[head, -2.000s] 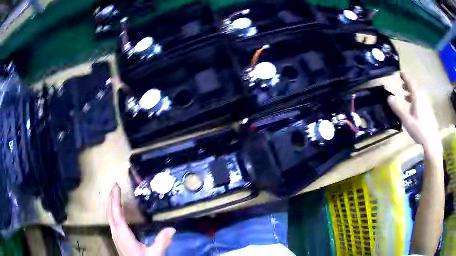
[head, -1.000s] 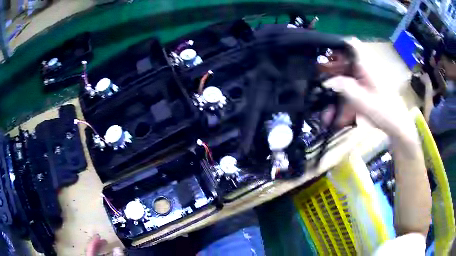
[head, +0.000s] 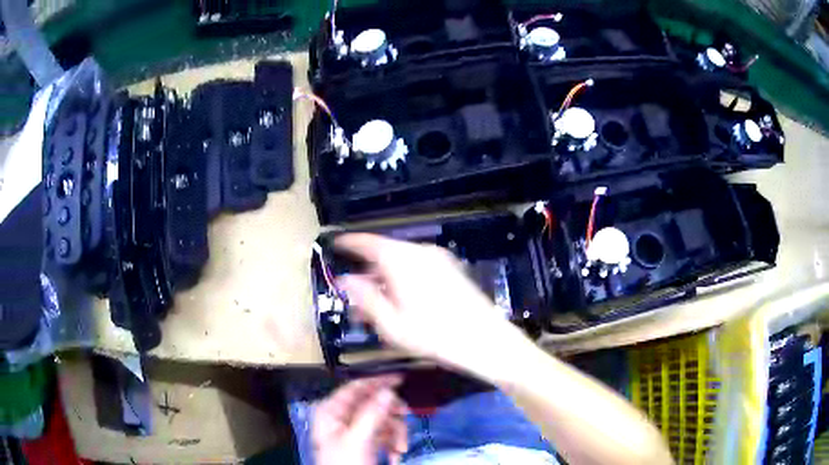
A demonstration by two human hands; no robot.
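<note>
The nearest black housing point(head: 514, 318) lies at the bench's front edge. My right hand point(head: 409, 295) is over its left part, blurred, with the fingers beside the thin lead wires point(head: 325, 271) at its left end; whether they pinch anything is hidden. My left hand point(head: 364, 422) is below it, in front of the bench edge, fingers curled and blurred; I cannot tell if it holds something. Another housing point(head: 691, 232) with a round silver-white component point(head: 608, 246) and upright red wires lies to the right.
More black housings point(head: 473, 136) stand in rows behind. Black button panels point(head: 186, 200) are stacked at left beside crumpled clear plastic point(head: 82, 91). A cardboard box point(head: 209, 409) is below the bench at left, and a yellow basket point(head: 673, 390) at lower right. A green conveyor point(head: 164, 41) runs beyond.
My right hand has moved from the right-hand housings to the left end of the nearest one. My left hand shows more fully at the bottom. The right-hand front housing now lies flat, and the view has shifted left.
</note>
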